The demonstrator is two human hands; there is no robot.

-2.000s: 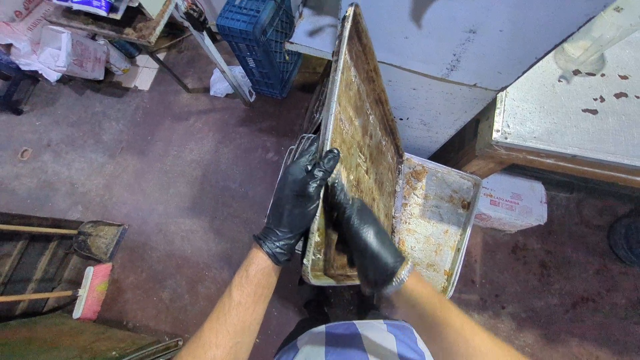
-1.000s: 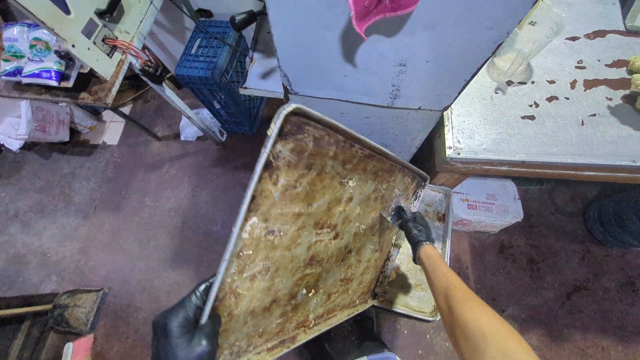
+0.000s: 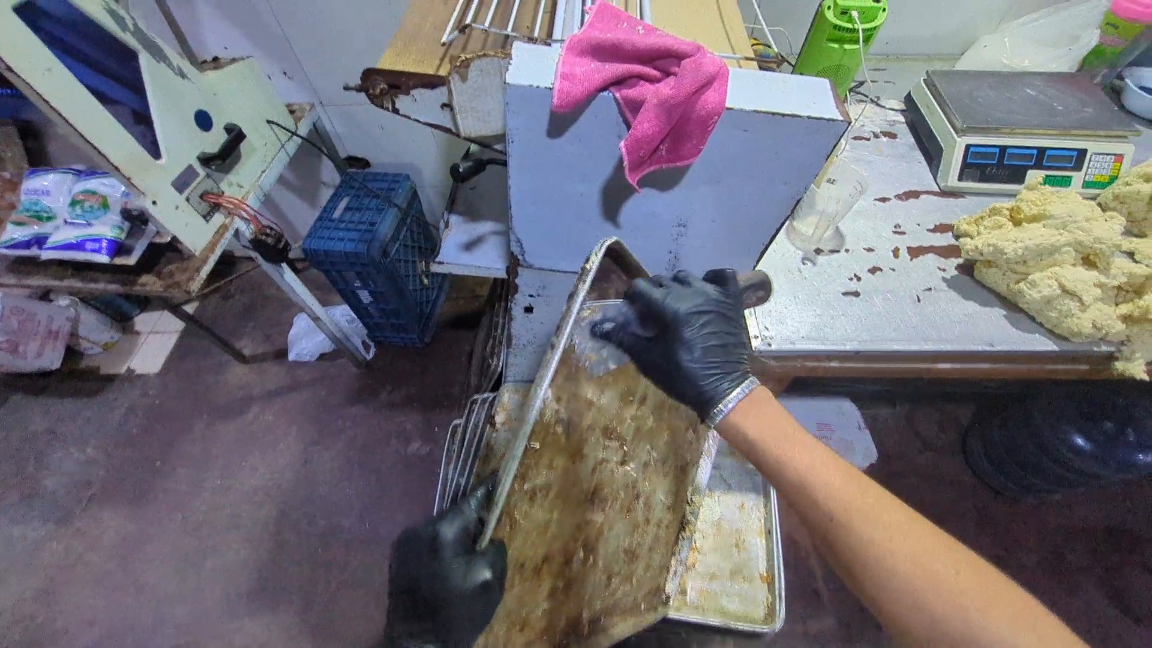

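My left hand [image 3: 447,571], in a black glove, grips the left rim of a large metal baking tray [image 3: 603,486], which stands tilted and is stained brown. In my gloved right hand [image 3: 688,337] is a scraper [image 3: 756,288]; its handle end sticks out to the right, and its blurred metal blade lies at the upper part of the tray. Another baking tray [image 3: 733,567], paler and with brown residue, lies beneath at the right. The lower end of the tilted tray runs out of view.
A pink cloth [image 3: 643,85] hangs over a white panel [image 3: 666,198] ahead. On the metal worktable [image 3: 864,306] at the right are dough [image 3: 1053,252], a scale [image 3: 1017,135] and a clear plastic jug [image 3: 823,211]. A blue crate [image 3: 369,261] and a wire rack [image 3: 463,450] stand left.
My right hand with the scraper has moved from the tray's right side to its upper end. The left hand keeps hold of the rim. The view has tilted up.
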